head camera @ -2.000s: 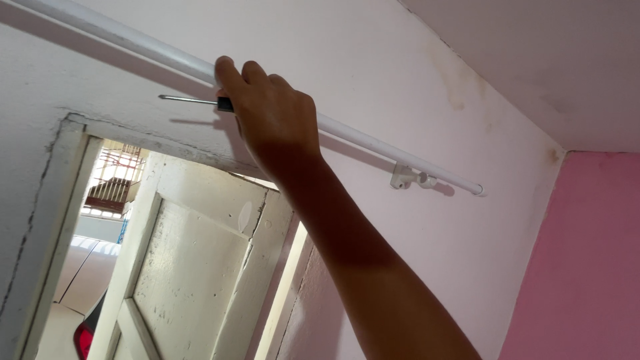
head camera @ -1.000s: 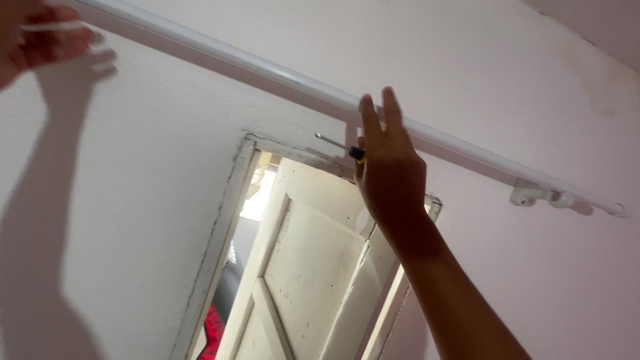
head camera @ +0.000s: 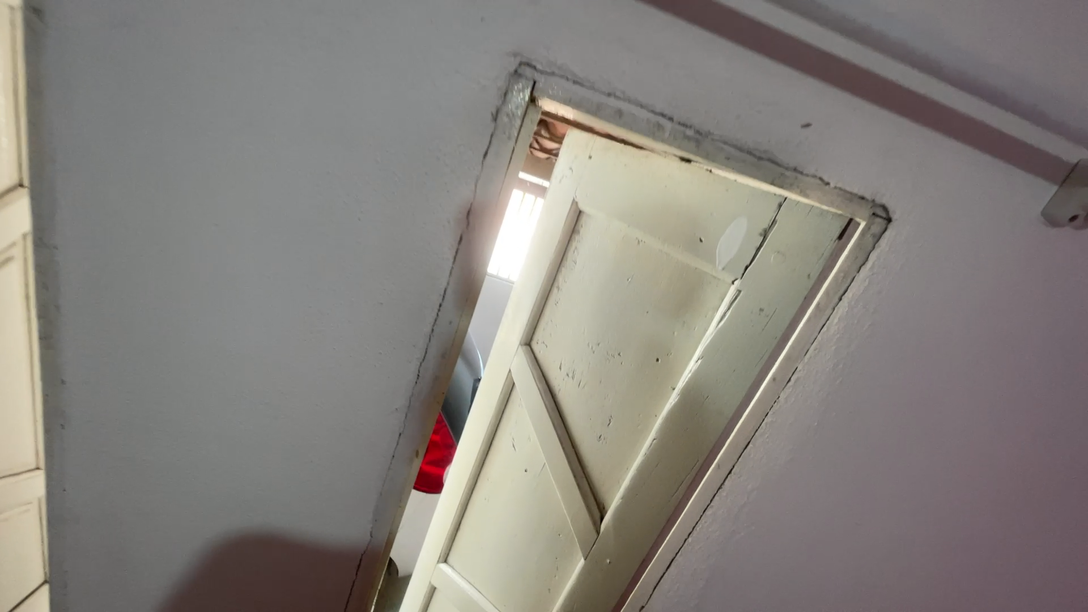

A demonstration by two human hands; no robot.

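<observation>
Neither my left hand nor my right hand shows in the head view, so what they hold is hidden. A white rod [head camera: 918, 64] slants across the upper right corner, close to the wall. Its lower visible end meets a pale bracket [head camera: 1069, 197] at the right edge. The screwdriver is out of sight.
A worn cream wooden door [head camera: 629, 340] stands ajar in its frame [head camera: 705, 140], with cracks along the wall around it. Something red [head camera: 436, 459] shows through the gap. Another cream panelled surface [head camera: 15, 340] lines the left edge. A dark shadow falls on the lower wall.
Both hands and the screwdriver have left the view; a second ago one hand was near the rod with the screwdriver, the other at the upper left. The view has shifted down towards the door.
</observation>
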